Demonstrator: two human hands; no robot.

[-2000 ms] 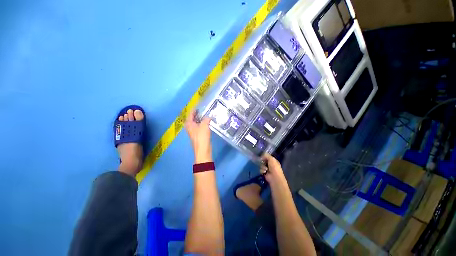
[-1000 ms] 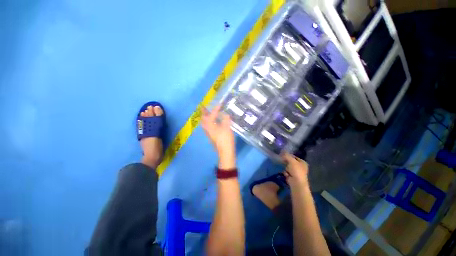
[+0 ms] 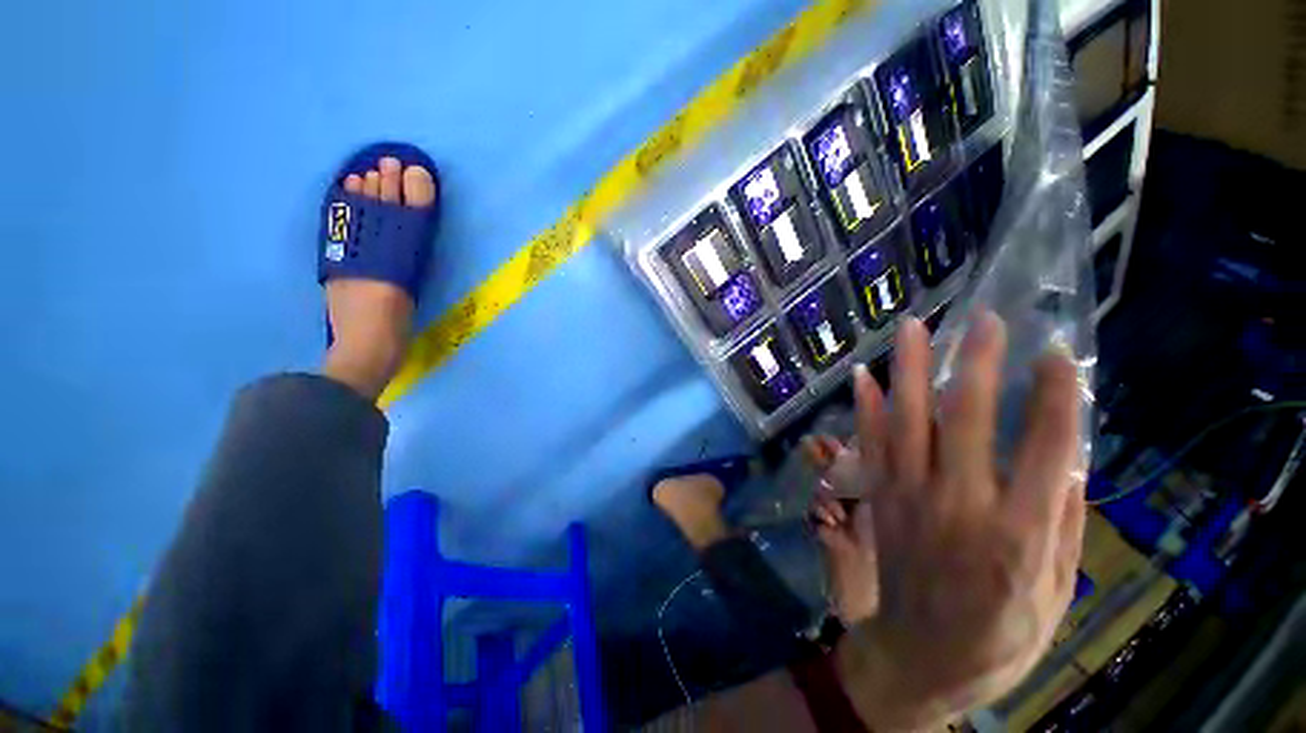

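A clear blister tray (image 3: 678,304) lies tilted, with dark phone parts (image 3: 784,222) in two columns of pockets. The parts show white labels and purple patches. A crumpled-looking clear plastic sheet (image 3: 1043,229) is raised over the tray's right side. My left hand (image 3: 960,551), with a dark red wristband, is large and close to the camera, fingers spread in front of the sheet; its far side is hidden. My right hand (image 3: 838,494) is partly hidden behind it, fingers closed on the sheet's lower edge near the tray's front corner.
A white foam box (image 3: 1142,86) with dark openings stands right of the tray, with brown cardboard (image 3: 1225,72) behind. A blue stool (image 3: 501,580) stands bottom centre-left. Yellow tape (image 3: 552,251) crosses the blue floor. My sandalled feet (image 3: 375,236) are beside the tray; cables lie at right.
The clear sheet has lifted off the tray and swung to the right, so the phone parts show without its glare. My left hand has moved right and up, close to the camera.
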